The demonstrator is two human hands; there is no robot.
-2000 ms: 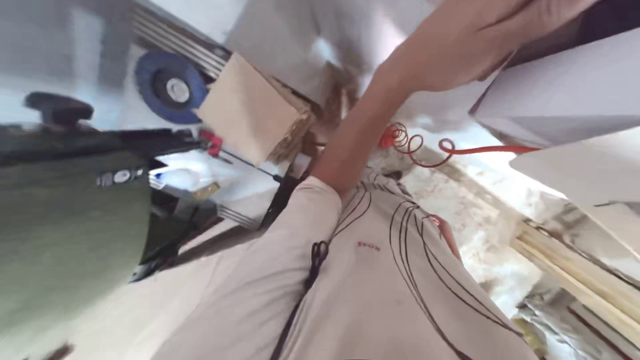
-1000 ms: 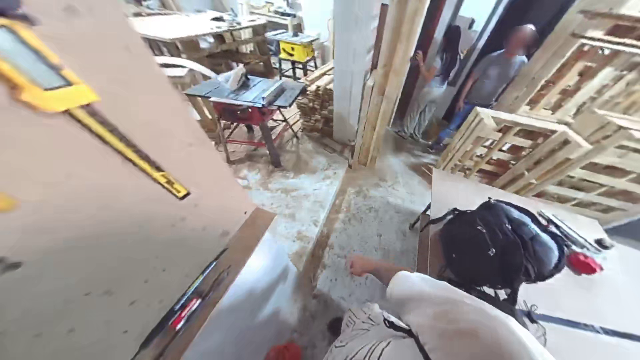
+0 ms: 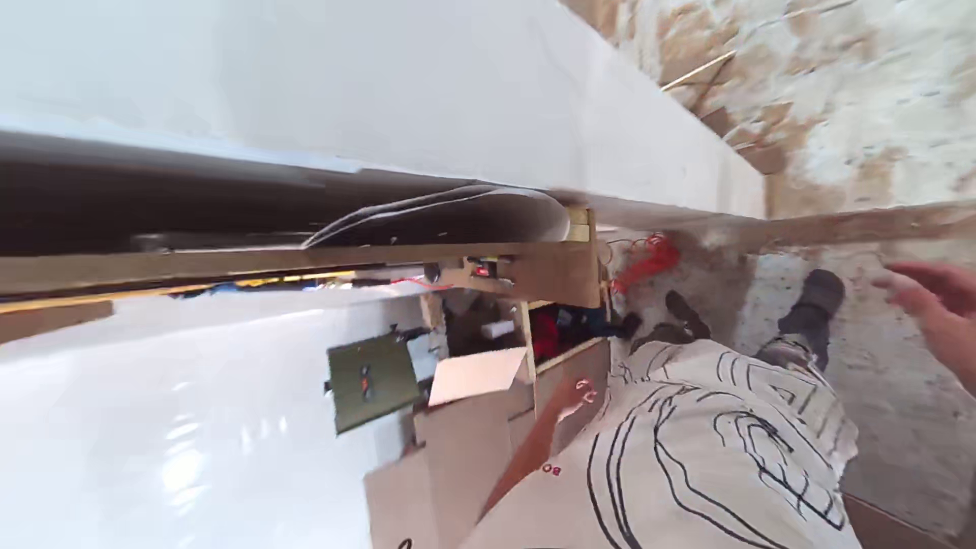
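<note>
My left hand [image 3: 576, 395] hangs low beside my body, in front of a brown board panel of the workbench [image 3: 573, 374]; its fingers are partly curled and I see nothing held in it. At the right edge, over the dusty floor, my right hand [image 3: 934, 293] reaches out with fingers spread and no object between them. A coiled red air hose [image 3: 648, 263] lies on the floor by the bench's end, beyond my left hand. Left of that hand are a pinkish-beige board [image 3: 476, 375] and a dark green case [image 3: 374, 383].
A pale wall [image 3: 457, 84] runs along the top. Beside it stands a wooden bench frame [image 3: 553, 276] with curved sheets [image 3: 457, 210] behind it. Below, an open compartment [image 3: 557, 332] holds dark and red items. Wood scraps [image 3: 762, 156] lie on the floor beyond the wall.
The view has swung strongly, from the workshop with its table saw down to the bench, floor and my feet. Both hands now show; the backpack and the two people are out of view.
</note>
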